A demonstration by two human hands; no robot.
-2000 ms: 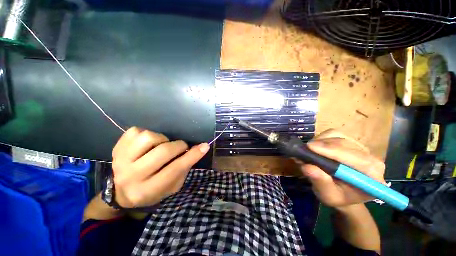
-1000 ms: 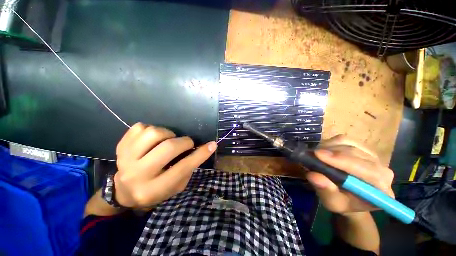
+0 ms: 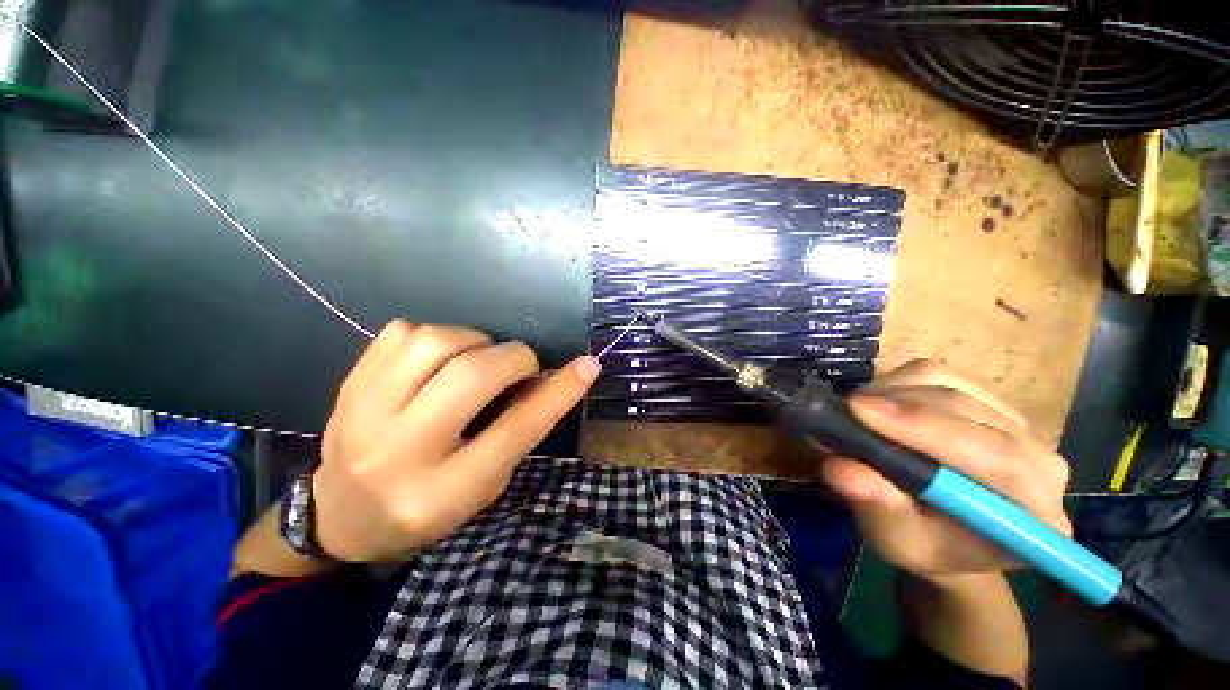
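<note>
The black PCB panel [image 3: 755, 290] lies flat on the tan work board [image 3: 991, 283], its left edge along the green mat, with bright glare across its upper part. My left hand [image 3: 438, 438] pinches the thin solder wire [image 3: 216, 202] between thumb and finger. The wire's short end reaches over the left part of the panel. My right hand [image 3: 944, 472] holds the soldering iron [image 3: 1021, 535] like a pen. The iron's tip is beside the wire's end near the panel's left side; whether they touch is too small to tell.
The solder spool [image 3: 16, 51] is cut off at the top left. A black fan grille [image 3: 1066, 61] is at the top right, above a yellowish container [image 3: 1171, 223]. Blue bins [image 3: 115, 539] are at the lower left. A checked apron [image 3: 594, 593] is below the panel.
The wire's end and the iron's tip have moved slightly up the panel's left side. My left hand has moved a little right and up. The panel appears slightly shifted right in view.
</note>
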